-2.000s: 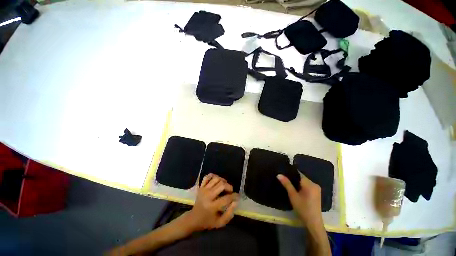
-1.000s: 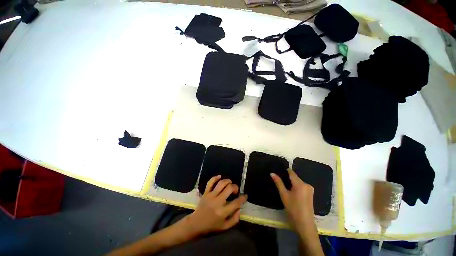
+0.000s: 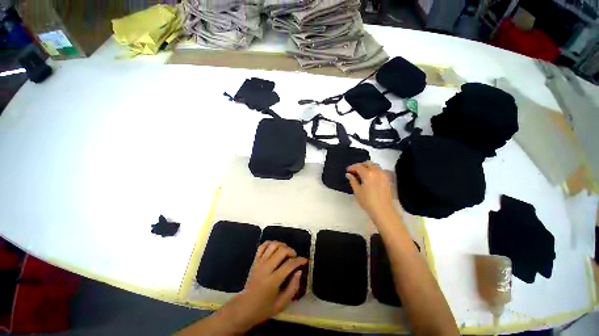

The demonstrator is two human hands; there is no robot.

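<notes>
Black fabric panels [image 3: 228, 257] lie in a row on the near edge of the gluing board [image 3: 263, 203]. My left hand [image 3: 274, 275] rests on the second panel from the left, fingers bent, holding nothing that I can see. My right hand [image 3: 369, 187] reaches over the board, its fingertips on the smaller black panel or pile [image 3: 336, 169]; whether it pinches a piece is unclear. My right forearm partly covers the rightmost panel. The neat black panel stack [image 3: 278, 148] lies left of my right hand.
The large panel stack [image 3: 441, 177] stands right of my right hand, a second pile [image 3: 478, 118] behind it. Straps [image 3: 384, 134] lie behind the board. A glue bottle [image 3: 492, 281] and irregular black pieces [image 3: 522, 237] are at right. Folded beige fabric [image 3: 328, 29] and yellow cloth [image 3: 148, 29] are at the far edge.
My right hand has left the third panel and moved forward to the smaller black piece. My left hand stays on the second panel. The view has tilted up, showing more of the far edge.
</notes>
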